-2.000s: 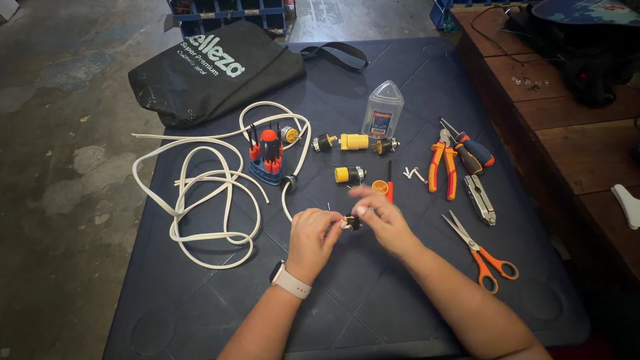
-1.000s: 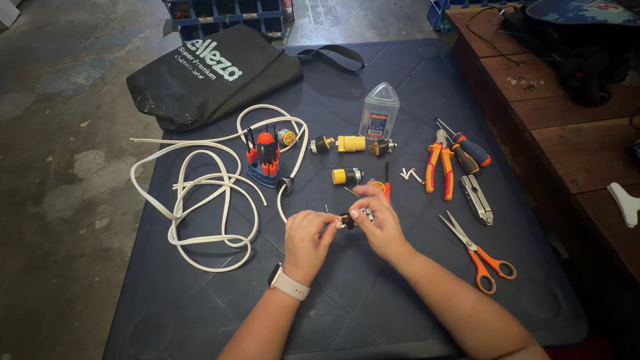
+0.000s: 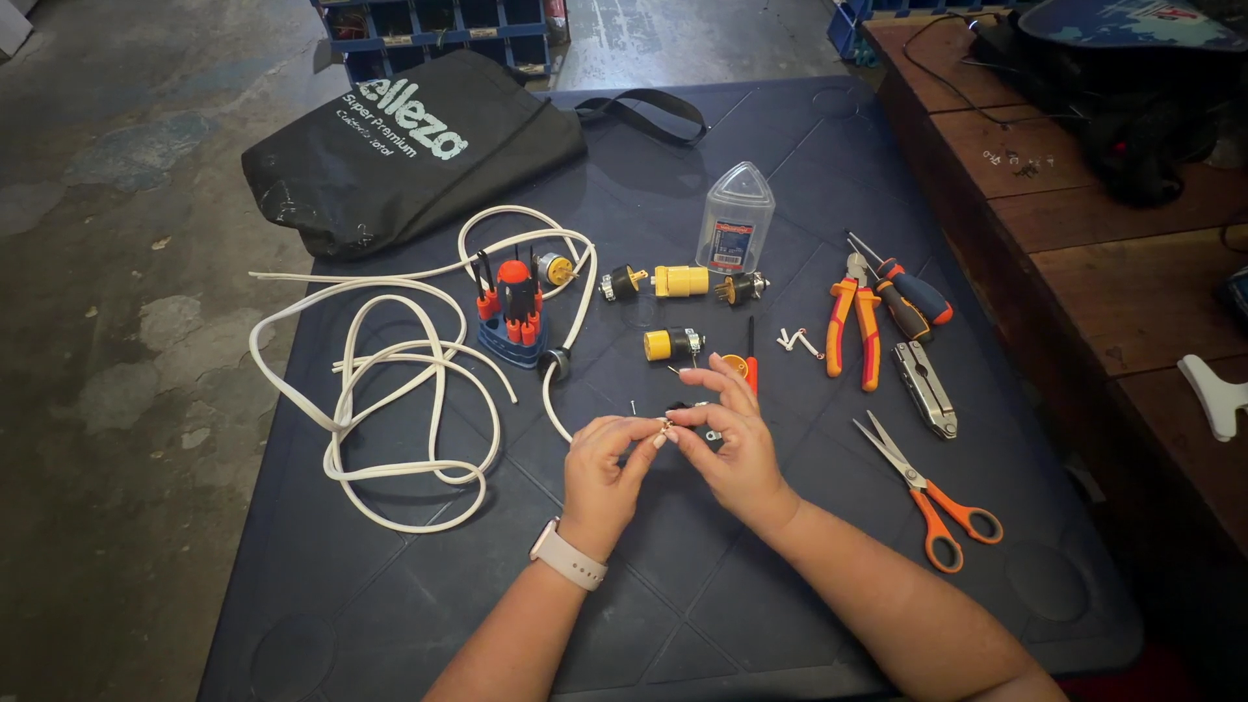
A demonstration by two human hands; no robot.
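Note:
My left hand (image 3: 609,473), with a watch on its wrist, pinches the end of a white electrical cable (image 3: 554,409). My right hand (image 3: 729,453) meets it fingertip to fingertip at the bare copper end (image 3: 667,426). Just behind my right fingers lies a dark plug part with a metal clamp (image 3: 714,435), partly hidden. A black plug shell (image 3: 554,364) is threaded on the cable. Beyond my hands are a yellow and black connector (image 3: 673,344), a yellow connector (image 3: 681,282), two black plugs (image 3: 622,283) and an orange-handled screwdriver (image 3: 751,366). A small screw (image 3: 633,408) lies nearby.
Left are the coiled cable (image 3: 336,424) and a blue stand of small screwdrivers (image 3: 514,336). Right are pliers with orange handles (image 3: 855,331), two screwdrivers (image 3: 916,292), a folded multitool (image 3: 926,390) and scissors (image 3: 921,487). Behind stand a clear plastic case (image 3: 736,219) and a black bag (image 3: 409,156).
My right hand held the dark plug part one second ago; now that part lies behind my fingers, and both hands' fingertips are together at the cable's end.

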